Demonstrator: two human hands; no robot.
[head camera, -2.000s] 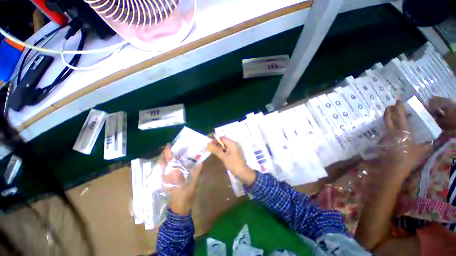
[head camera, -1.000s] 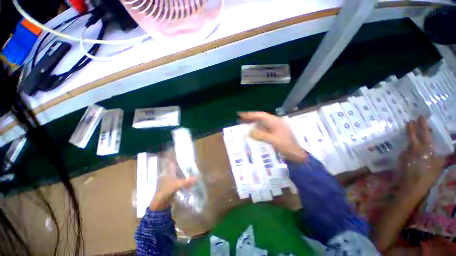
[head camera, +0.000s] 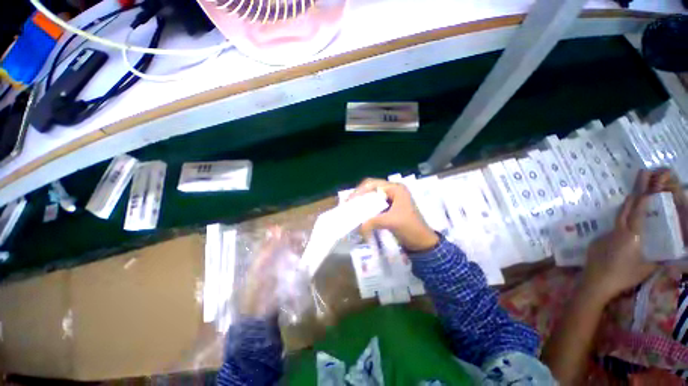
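Note:
A white product box (head camera: 338, 226) is tilted between my hands above the cardboard sheet. My right hand (head camera: 396, 215) grips its upper right end with thumb and fingers. My left hand (head camera: 265, 275) is blurred beside its lower left end, with a crinkly clear plastic bag (head camera: 296, 285) around the fingers. The box's lower end meets the plastic; how far inside it is I cannot tell. Bagged boxes (head camera: 216, 275) stand upright just left of my left hand. The row of boxes (head camera: 528, 197) starts under my right hand and runs right, edges overlapping.
Several loose boxes (head camera: 214, 176) lie on the green conveyor belt (head camera: 287, 143). A slanting metal support (head camera: 502, 87) rises beyond the row. The shelf holds a pink fan (head camera: 275, 34) and cables. Another person's hands (head camera: 630, 234) hold a box at right. The cardboard sheet (head camera: 136, 313) extends left.
My right hand has picked up a box from the row and brought it left to the plastic at my left hand. The bagged box beside my left hand has joined the others at left.

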